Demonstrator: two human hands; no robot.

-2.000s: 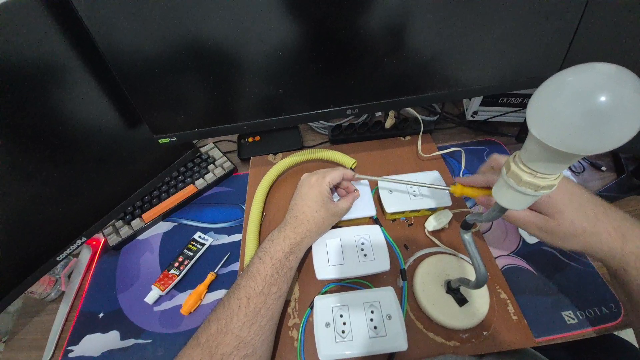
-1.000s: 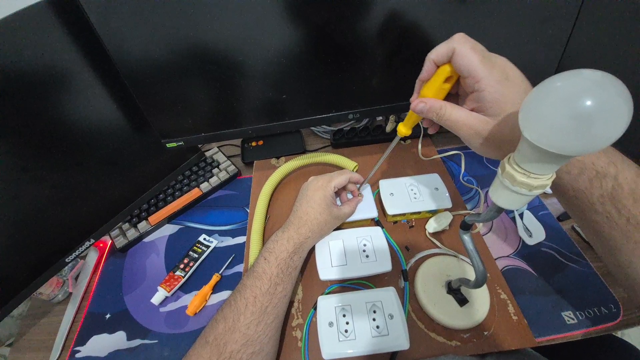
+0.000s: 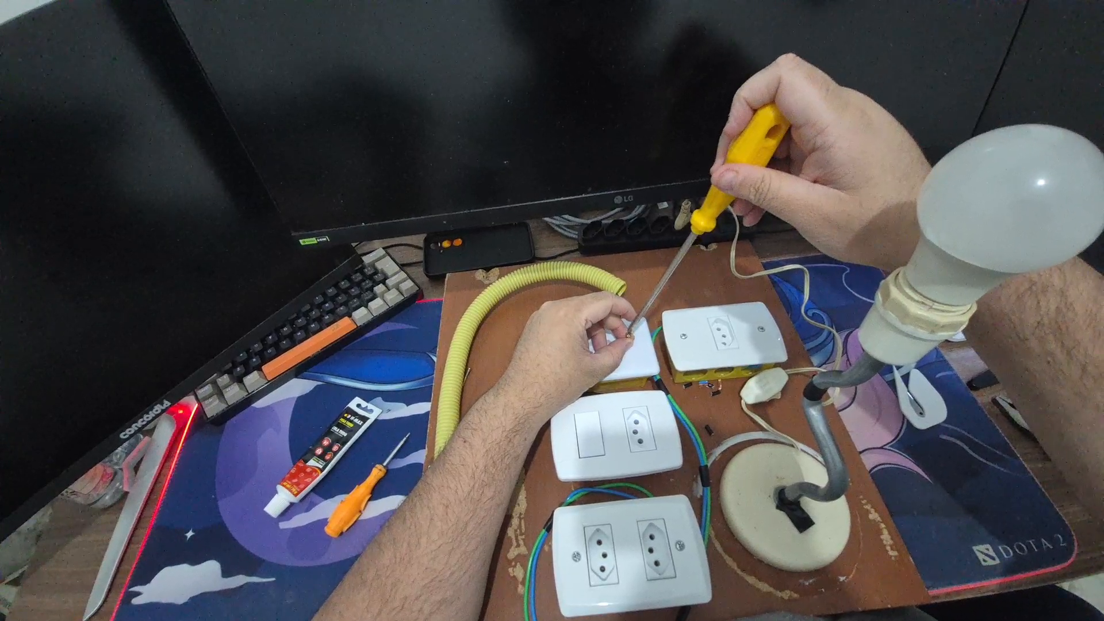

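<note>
My right hand [image 3: 802, 155] grips the yellow handle of a long screwdriver [image 3: 749, 164], its shaft slanting down to the left. The tip meets the pinched fingertips of my left hand [image 3: 573, 345], which hold a tiny screw [image 3: 630, 335] over a white cover plate [image 3: 640, 358], partly hidden by the fingers. Right of it is a white outlet plate [image 3: 742, 339] on a yellow box. Below are a switch-and-outlet plate [image 3: 614, 457] and a double outlet plate [image 3: 630, 552]. Green and blue wires [image 3: 690, 427] run beside them. All are on a brown board [image 3: 509, 310].
A bulb [image 3: 1005, 198] on a bent metal tube rises from a round base [image 3: 759, 535] at right. Yellow corrugated conduit [image 3: 461, 354] curves at left. Beyond lie an orange screwdriver [image 3: 355, 503], a tube [image 3: 323, 453] and a keyboard [image 3: 302, 336]. Monitors [image 3: 483, 112] stand behind; a cord [image 3: 798, 269] trails right.
My right hand has risen from beside the bulb socket, and the screwdriver has gone from nearly level to steeply slanted, its tip at my left fingertips. My left hand has stayed over the small plate.
</note>
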